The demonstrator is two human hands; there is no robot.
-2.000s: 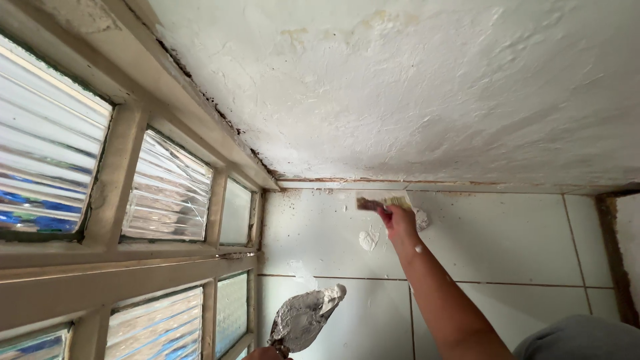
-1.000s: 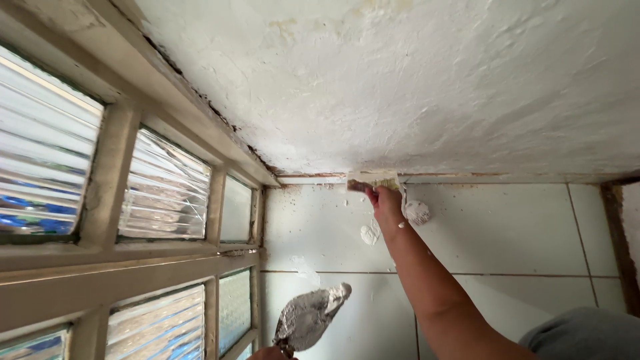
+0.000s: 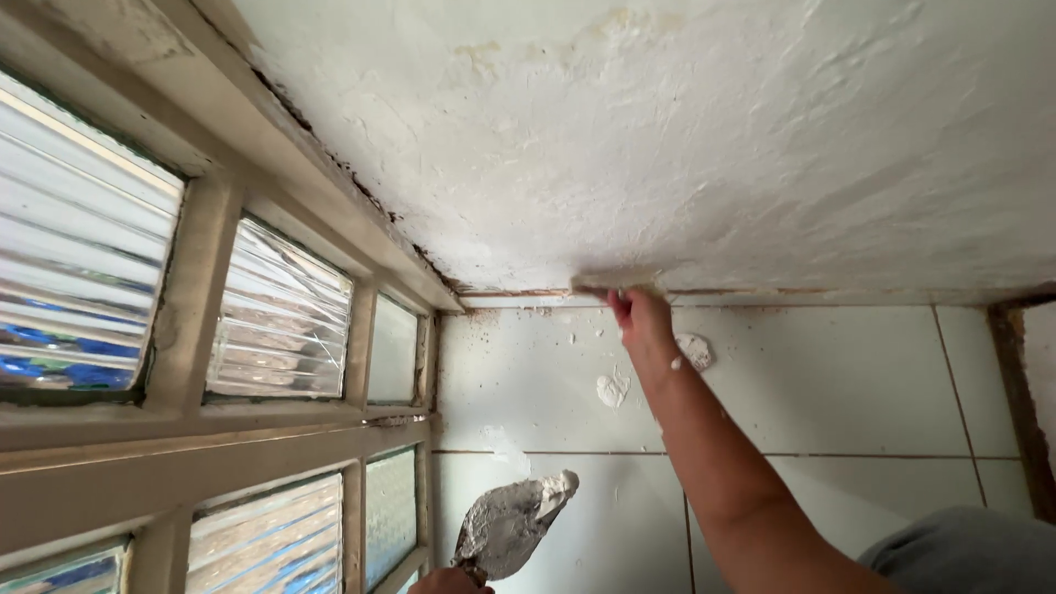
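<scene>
My right hand (image 3: 643,313) grips a putty knife (image 3: 587,289), its blade edge-on against the bottom of the white plastered wall (image 3: 610,165), just above the floor tiles. My left hand (image 3: 450,582), at the bottom edge, is closed on the handle of a pointed trowel (image 3: 511,528). White filler sits on the trowel's tip, and its blade is coated with dried grey-white residue. On the tile behind my right forearm lies a lump of filler (image 3: 695,351); a smaller smear of filler (image 3: 613,388) is left of the forearm.
A painted frame with ribbed glass panes (image 3: 280,313) runs along the left. Pale floor tiles (image 3: 841,388) with dark joints meet the wall along a rough brownish gap. At the far right stands a worn dark frame (image 3: 1023,396). Grey cloth (image 3: 957,553) shows at the lower right.
My right hand and its tool have moved from over the floor tile up to the base of the wall. My left hand still holds the trowel at the bottom.
</scene>
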